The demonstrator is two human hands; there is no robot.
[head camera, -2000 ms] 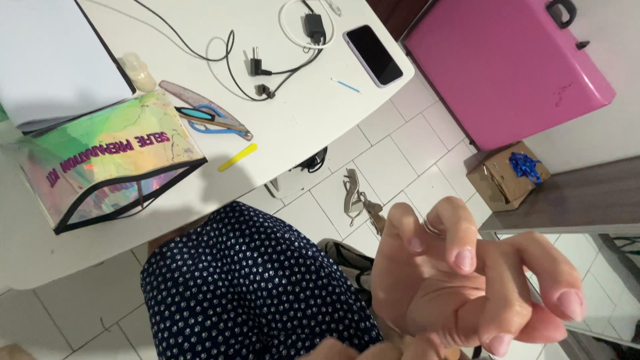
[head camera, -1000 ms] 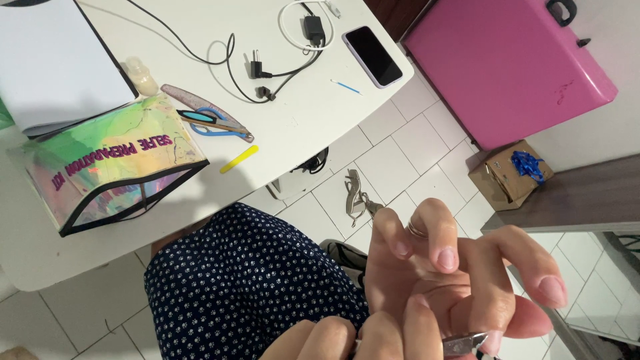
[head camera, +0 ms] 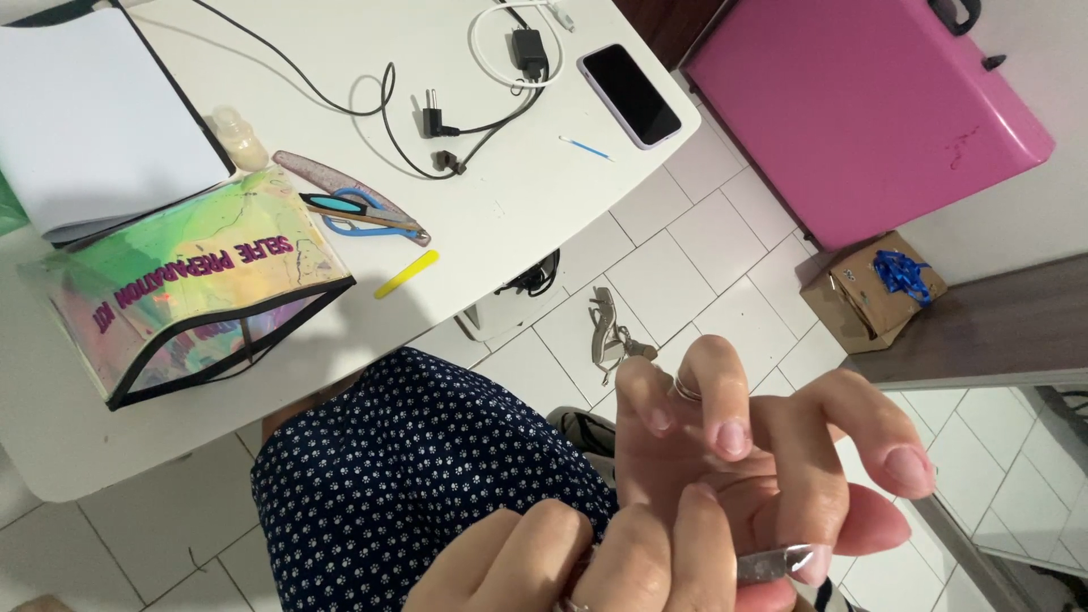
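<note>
My right hand (head camera: pixel 765 442) is palm up, its bent fingers apart, with a ring on one finger. It holds nothing. My left hand (head camera: pixel 595 552), low in the view, grips a small metal nail tool (head camera: pixel 769 563); its body is mostly hidden by my fingers. The tool's shiny tip lies against a fingertip of my right hand, by the nail. On the white table are a nail file (head camera: pixel 319 176), a blue-handled tool (head camera: pixel 370 223), a yellow stick (head camera: pixel 406 274) and a thin blue stick (head camera: pixel 586 149).
An iridescent pouch (head camera: pixel 195 272), paper sheets (head camera: pixel 93 119), a small bottle (head camera: pixel 240 140), black cables (head camera: pixel 438 127) and a phone (head camera: pixel 631 95) lie on the table (head camera: pixel 280 51). Beyond are a pink case (head camera: pixel 867 110), a cardboard box (head camera: pixel 884 297) and a sandal (head camera: pixel 608 331) on the floor.
My left hand has come up from the bottom edge to my right hand. The metal tool's tip, out of sight two seconds ago, now shows at a fingertip.
</note>
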